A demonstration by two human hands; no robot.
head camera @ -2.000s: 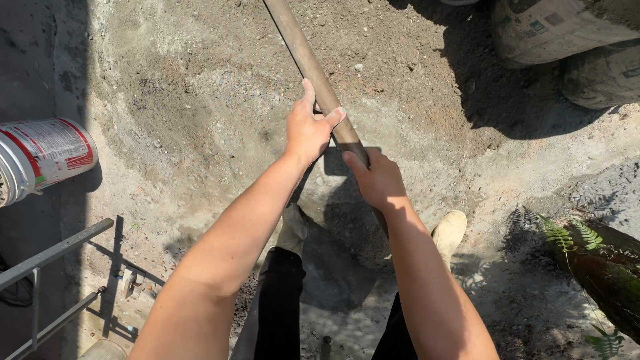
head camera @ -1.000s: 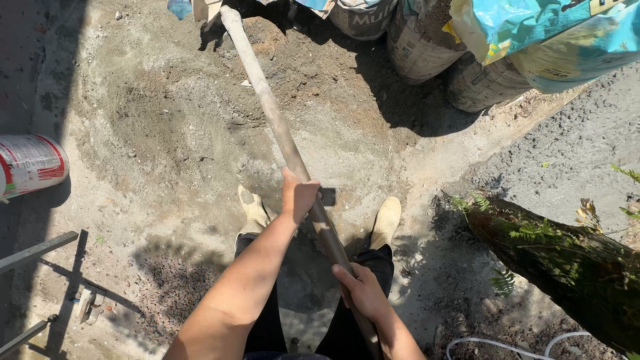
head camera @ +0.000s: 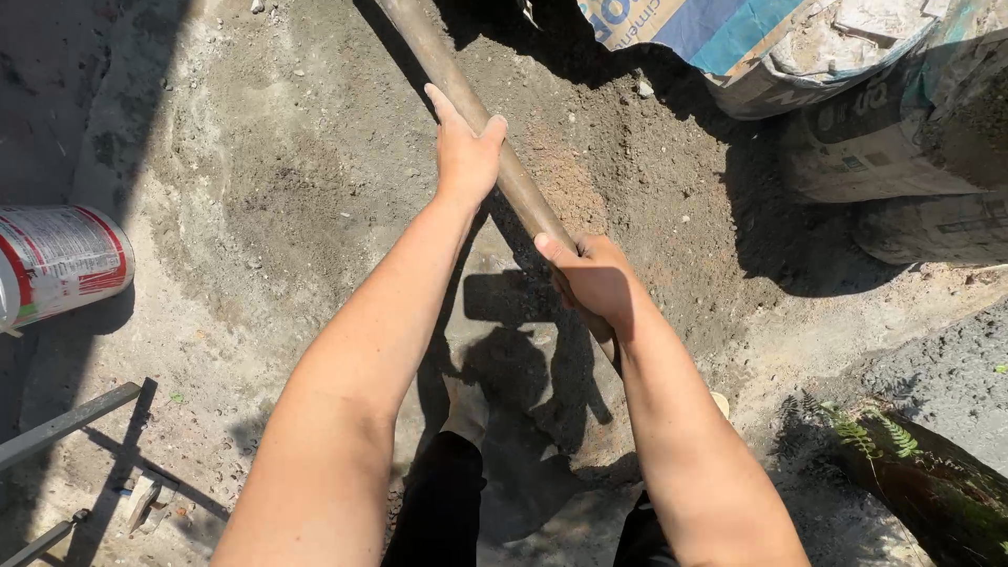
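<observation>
A long wooden tool handle [head camera: 524,189] runs slantwise from the top of the view down to my right forearm; its far end lies outside the frame. My left hand [head camera: 470,153] is on the handle's upper part, thumb and forefinger spread across it, palm side hidden. Lower down, my right hand [head camera: 591,276] is wrapped around the same handle, the thumb lying along its top. Beneath both hands lies ground covered with grey sandy material [head camera: 315,157], with my shadow across it.
Filled cement bags [head camera: 858,150] stand at the upper right. A white and red plastic bucket [head camera: 67,264] lies on its side at the left. Metal bars [head camera: 67,425] jut in at the lower left. A mossy trunk with ferns [head camera: 929,496] is at the lower right, beside wet grey mortar [head camera: 953,378].
A second ago the handle's pale far end showed near the cement bags; now it is out of view. My hands have moved up in the picture, still on the handle. The view has shifted.
</observation>
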